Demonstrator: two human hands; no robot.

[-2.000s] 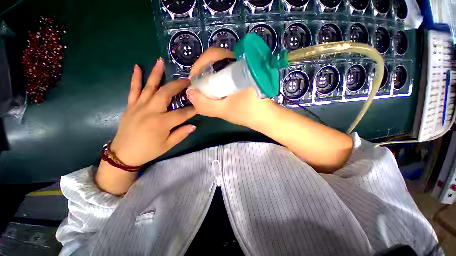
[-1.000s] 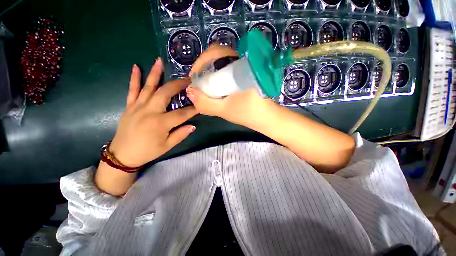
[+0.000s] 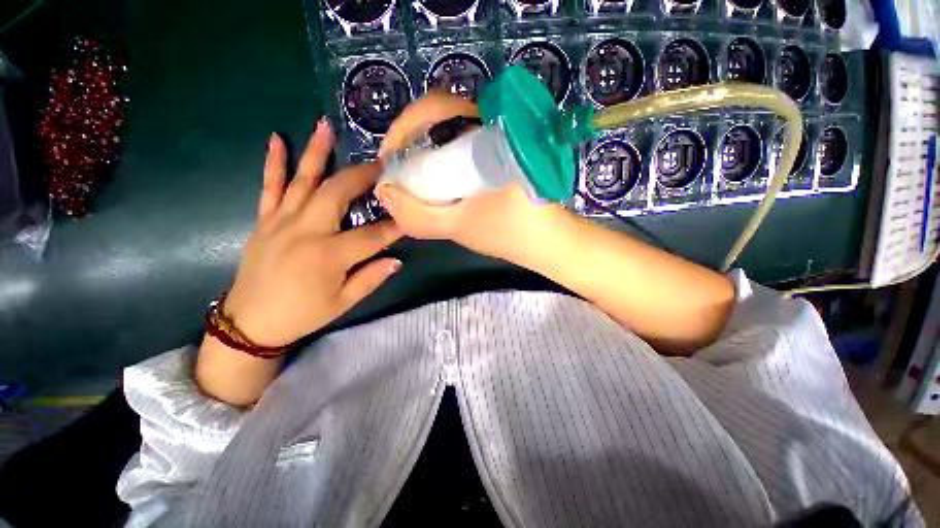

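Observation:
My right hand (image 3: 469, 222) grips the glue syringe (image 3: 448, 167), a translucent white barrel with a green adapter (image 3: 531, 134) and a yellowish air hose (image 3: 711, 98). The barrel tilts, its lower end pointing left, its tip hidden by my fingers. My left hand (image 3: 299, 248) lies palm down, fingers spread, its index and middle fingertips at the lower left corner of the blister tray (image 3: 495, 206). Part of a round unit there shows between my hands. Whether the left fingers press or hold it is hidden. Other round units (image 3: 378, 98) sit in rows of pockets.
A pile of small red components (image 3: 80, 129) lies on the green mat (image 3: 196, 155) at the far left, beside a plastic-wrapped container (image 3: 23, 186). A white ribbed rack (image 3: 907, 175) with a blue pen (image 3: 926, 201) stands at the right.
My right hand and the syringe have shifted slightly left. The left hand is nearly still. The tray and rack appear marginally shifted in view.

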